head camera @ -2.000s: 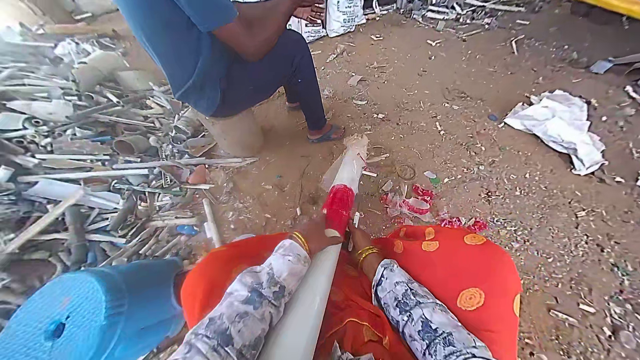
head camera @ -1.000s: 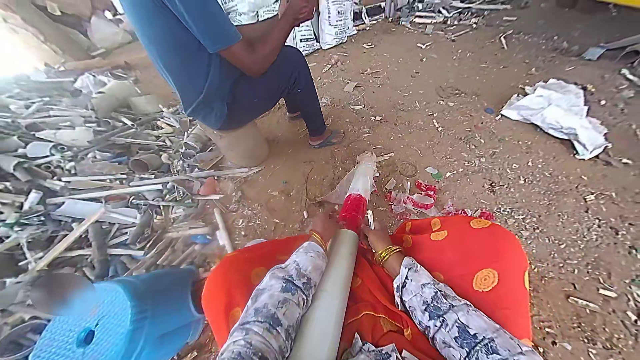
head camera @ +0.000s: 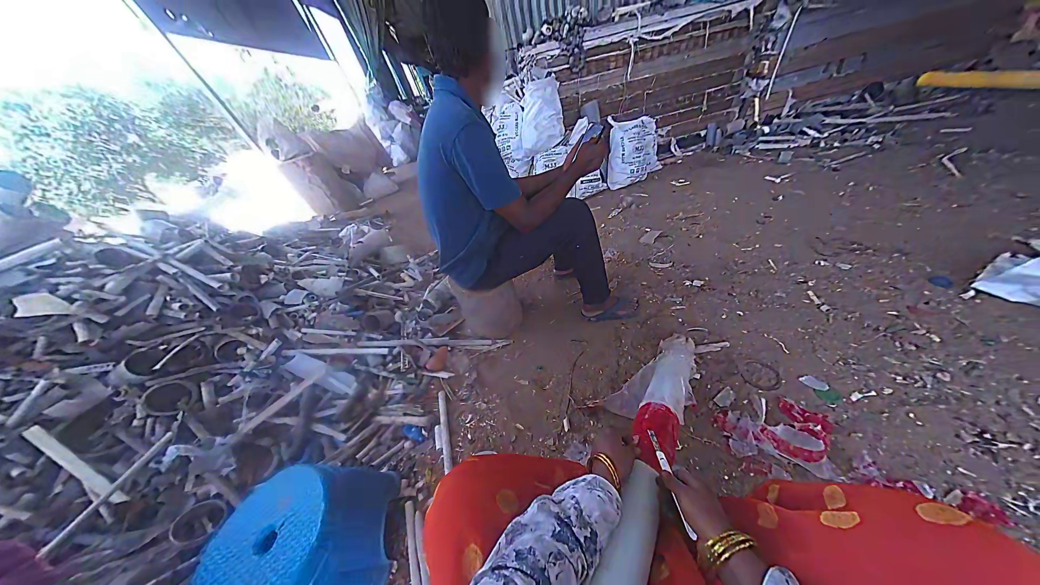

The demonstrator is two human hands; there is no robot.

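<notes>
A pale plastic pipe (head camera: 630,528) slants away from between my knees, over orange cloth. Near its far part it has a red band (head camera: 656,426), and a clear plastic film (head camera: 670,374) extends beyond that onto the ground. My left hand (head camera: 613,451) holds the pipe's left side just below the red band. In my right hand (head camera: 695,500), at the pipe's right side, is a thin knife-like tool (head camera: 670,479), its narrow tip lying over the red band. Red and clear plastic scraps (head camera: 784,435) lie on the soil to the right of the pipe.
A blue plastic stool (head camera: 268,528) stands at lower left, beside a wide heap of pipe scraps (head camera: 244,341). Ahead, a person (head camera: 479,179) in a blue shirt sits holding a phone. White printed sacks (head camera: 632,153) stand behind. A white sheet (head camera: 1011,278) lies at the right edge.
The view has tilted up, showing more of the seated person and the sacks. The film-covered end now lies lower in view. The thin tool in my right hand now shows plainly over the red band.
</notes>
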